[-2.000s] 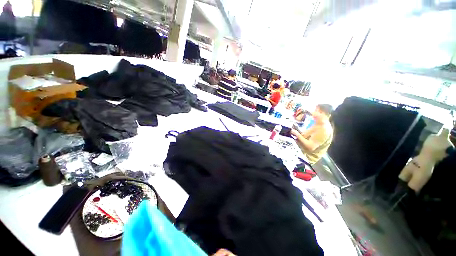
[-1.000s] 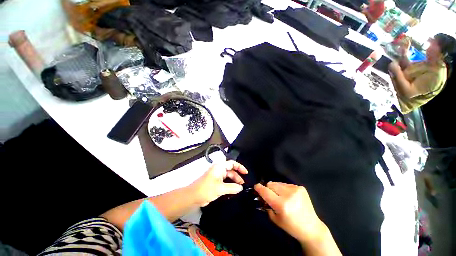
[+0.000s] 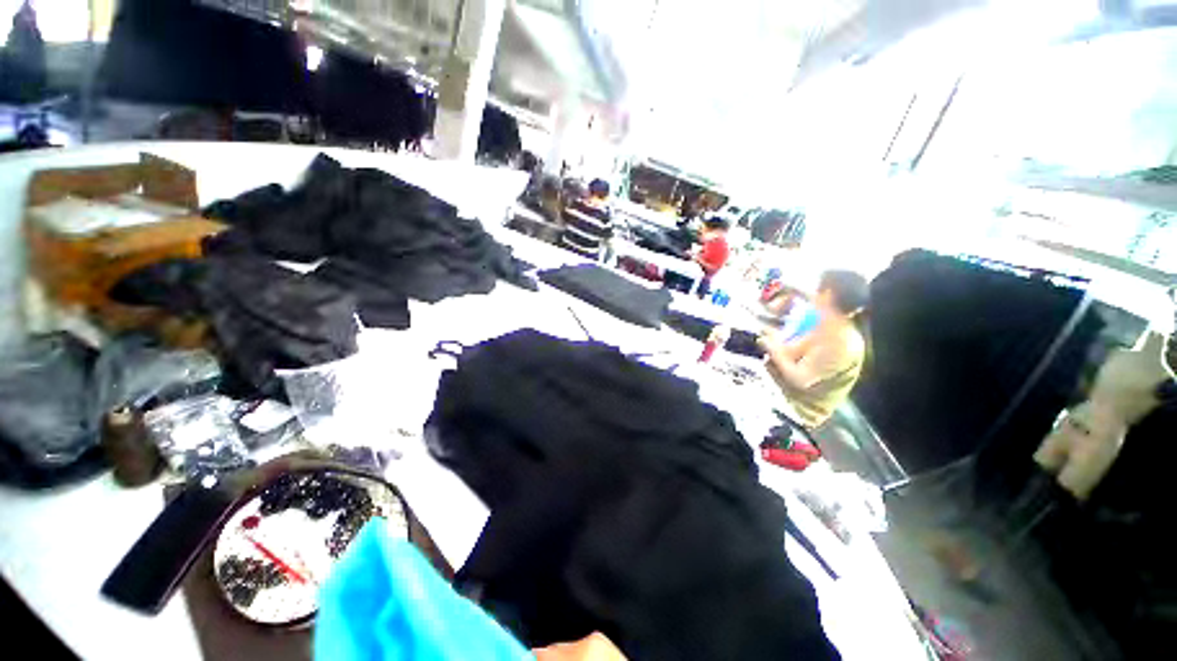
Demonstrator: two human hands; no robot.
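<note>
A large black garment (image 3: 620,478) lies spread over the table ahead of me. A small piece of a bare hand, apparently my right hand (image 3: 583,650), shows at the bottom edge beside the blue mask and against the cloth. Its fingers and anything in them are cut off. My left hand is out of the picture. A round white tray (image 3: 278,597) with a dark rim holds scattered black pieces and a thin red stick (image 3: 275,551). The mask covers its lower right part.
A black phone (image 3: 164,542) and a dark thread cone (image 3: 130,446) are left of the tray. Clear plastic bags (image 3: 207,433), heaped black garments (image 3: 374,226) and an open cardboard box (image 3: 110,239) lie beyond. A person in yellow (image 3: 826,362) sits across the table; a dress form stands right.
One second ago both hands pinched the black cloth in full view. The view has since tilted up, putting the left hand out of frame and leaving only a sliver of hand at the bottom.
</note>
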